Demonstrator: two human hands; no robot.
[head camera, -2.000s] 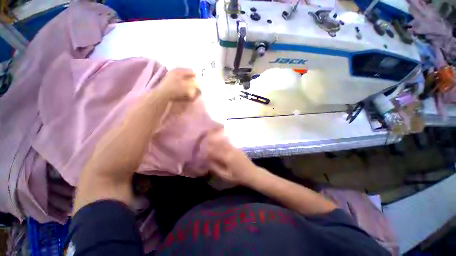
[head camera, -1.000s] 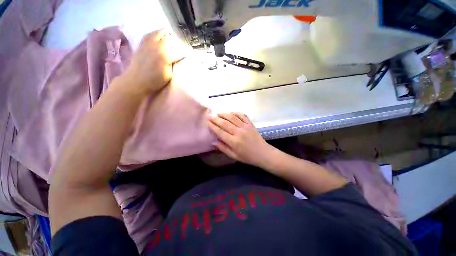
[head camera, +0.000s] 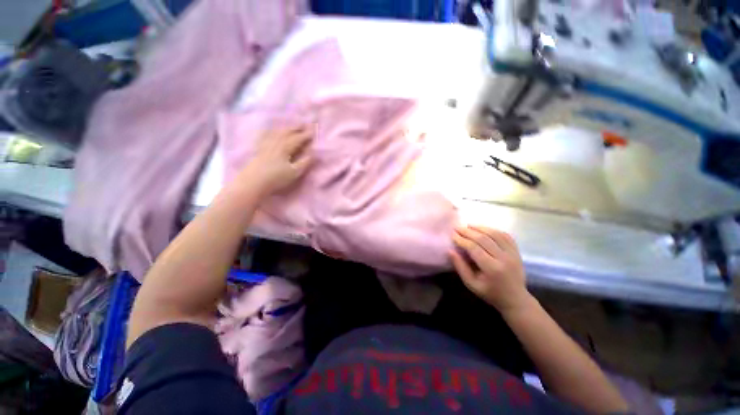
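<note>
A dusty-pink garment panel (head camera: 365, 190) lies wrinkled on the white table, left of the needle area. My left hand (head camera: 280, 158) rests on the panel's left part with fingers bent; whether it pinches the cloth is unclear. My right hand (head camera: 487, 255) holds the panel's right corner at the table's front edge, fingers on top. The sewing machine (head camera: 600, 105) stands at the right, blurred; its presser foot (head camera: 507, 130) is clear of my hands. Black thread snips (head camera: 513, 171) lie flat on the bed right of the needle.
Long pink folds (head camera: 146, 170) hang over the front table edge at left. A blue crate (head camera: 114, 336) beside my lap holds pink pieces (head camera: 264, 328). A dark grey rounded object (head camera: 49, 93) is at far left. Dark scissors or trimmers (head camera: 716, 250) lie at far right.
The view has swung left. My left hand has moved away from the needle to the panel's left part. The panel is more spread and wrinkled; my right hand stays at its right corner.
</note>
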